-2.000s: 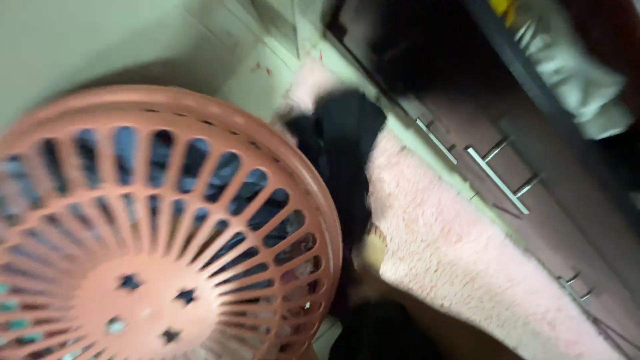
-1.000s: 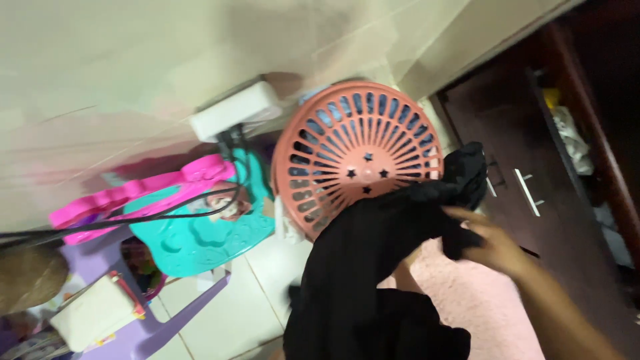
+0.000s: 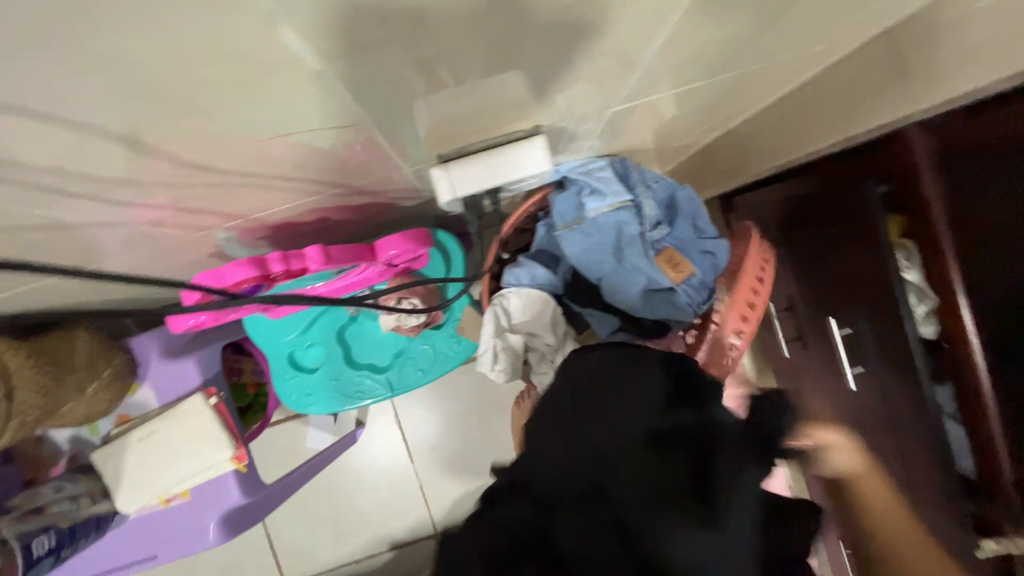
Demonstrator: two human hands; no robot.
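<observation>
My right hand (image 3: 828, 450), blurred, grips the edge of a large black cloth garment (image 3: 632, 472) at the lower centre. My left hand cannot be seen; the garment may hide it. Just beyond the garment stands a salmon plastic laundry basket (image 3: 490, 276), heaped with blue denim clothing (image 3: 628, 240) that bears a brown patch. A white cloth (image 3: 524, 336) hangs at its near left side. The basket's slotted lid (image 3: 744, 300) is tilted up at the right of the denim.
A white box with plugged cables (image 3: 492, 172) is by the wall. To the left are a turquoise and pink plastic piece (image 3: 368, 352) and a purple plastic table (image 3: 232, 504) with a cream pouch (image 3: 172, 452). Dark cabinets (image 3: 872, 416) line the right. A bare foot (image 3: 524, 412) shows beside the garment.
The lid lay over the basket one second ago; now it is tilted at the right and the denim inside is uncovered. The black garment no longer overlaps the lid's middle.
</observation>
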